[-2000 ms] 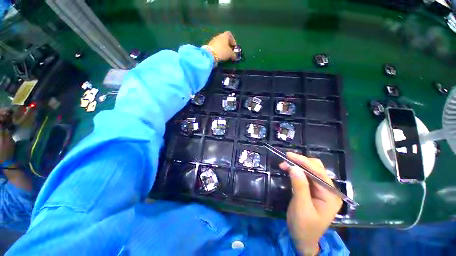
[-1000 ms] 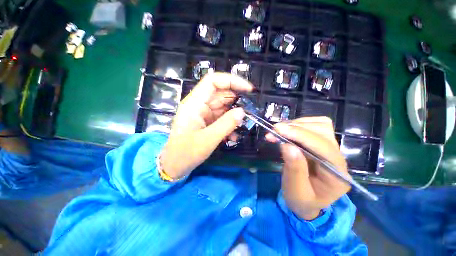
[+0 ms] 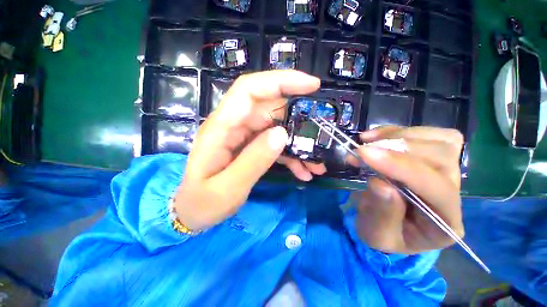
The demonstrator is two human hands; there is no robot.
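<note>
My left hand (image 3: 240, 135) holds an open watch housing (image 3: 309, 129) by its left edge, above the black tray. The housing shows a blue circuit board at its far end and a white rectangular part at its near end. Thin dark wires stick out at its left side. My right hand (image 3: 408, 186) holds silver tweezers (image 3: 423, 207) in a slant. Their points are over the inside of the housing, near the blue board; whether they touch it or grip a wire, I cannot tell.
The black blister tray (image 3: 171, 90) lies beneath my hands, with several open units in its pockets. A smartphone (image 3: 526, 99) on a white round base (image 3: 502, 108) is at the right, beside small dark units (image 3: 501, 43). Yellow and white pieces (image 3: 53, 30) lie at the far left.
My left hand has brought a unit from beyond the tray to the front and turned its open side up. The tweezers have moved onto it. The view has shifted down over the tray.
</note>
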